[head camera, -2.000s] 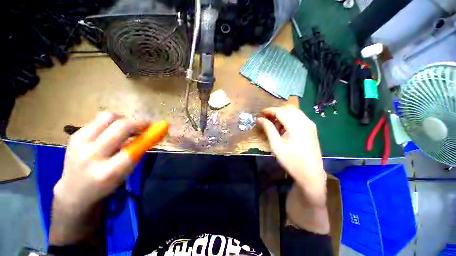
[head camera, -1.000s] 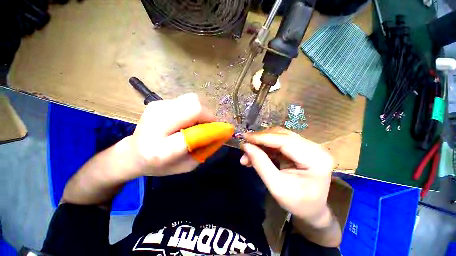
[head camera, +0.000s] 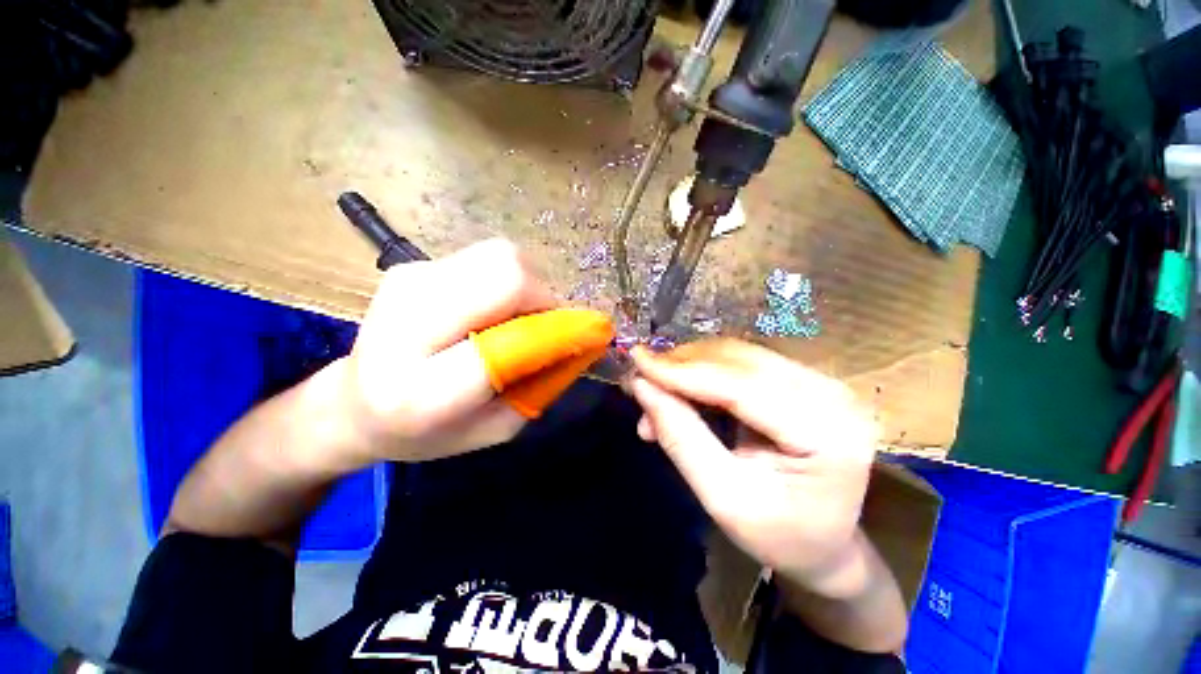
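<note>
My left hand (head camera: 454, 349), with orange finger cots, is closed on a black cable; its thick connector end (head camera: 377, 229) pokes out on the left. Tiny reddish wire ends (head camera: 620, 342) show at the orange fingertips. My right hand (head camera: 764, 441) has thumb and forefinger pinched together at the wire ends; a tiny piece is there, mostly hidden by the fingertips, too small to make out clearly. The soldering iron (head camera: 686, 253) points down with its dark tip just above the fingertips. The solder feed tube (head camera: 639, 198) ends left of the tip.
Small circuit boards (head camera: 788, 306) lie loose right of the tip. A pale pad (head camera: 705, 211) is behind the iron. PCB panels (head camera: 922, 145), black leads (head camera: 1054, 198) and red-handled pliers (head camera: 1143, 441) are to the right. A fan grille (head camera: 527, 33) stands at the back. Blue bins (head camera: 1014, 566) are below.
From two seconds ago, both hands have come together under the iron tip, with the cable in my left hand. Over the last second they are nearly still, and the view has shifted slightly.
</note>
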